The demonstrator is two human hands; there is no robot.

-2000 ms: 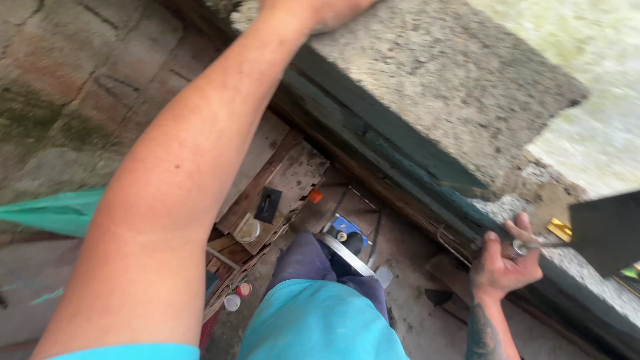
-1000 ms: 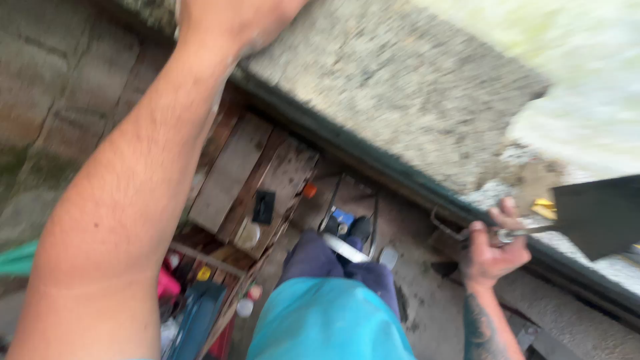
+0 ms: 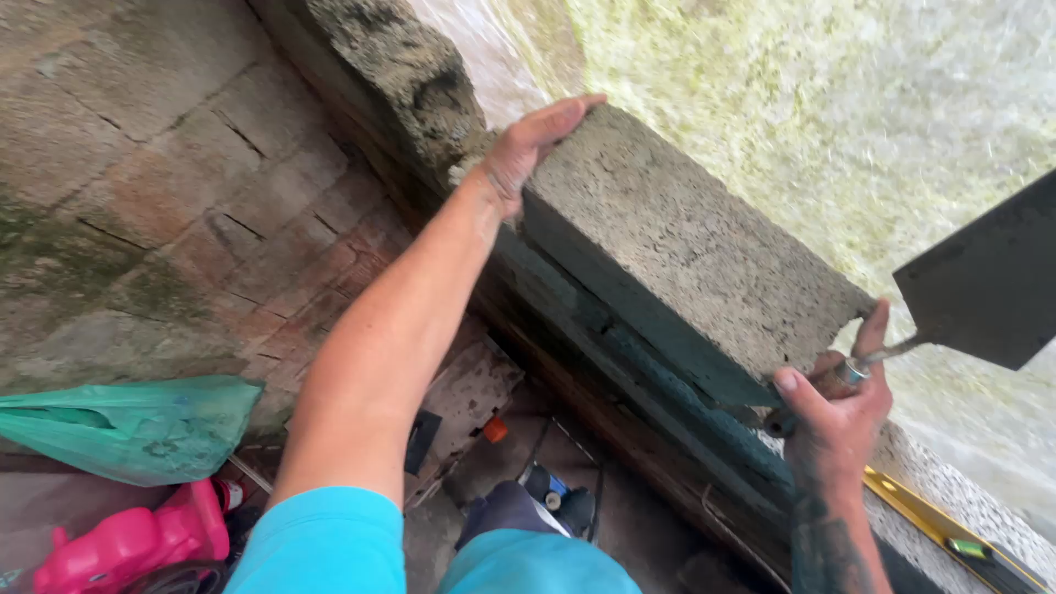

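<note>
A rough grey concrete block (image 3: pixel 693 239) lies along the top of a wall, its long face toward me. My left hand (image 3: pixel 532 148) presses flat against the block's left end, fingers straight along its far corner. At the right end, my right hand (image 3: pixel 841 396) grips the handle of a trowel (image 3: pixel 982 280), with its thumb and a finger also touching the block. The trowel's dark blade points up and right, clear of the block. Beside my right wrist a yellow spirit level (image 3: pixel 940 520) rests on the wall top.
Another rough block (image 3: pixel 404 82) sits on the wall to the left. A block wall (image 3: pixel 165 181) stands at the left, with a green plastic bag (image 3: pixel 140 425) and a pink toy (image 3: pixel 140 536) below. Wooden boards (image 3: pixel 470 396) and a metal frame (image 3: pixel 598 487) are down near my feet.
My right hand, lower and apart from the block one second ago, now touches its right end with the trowel still held. My left hand is now at the block's left end. The view has shifted.
</note>
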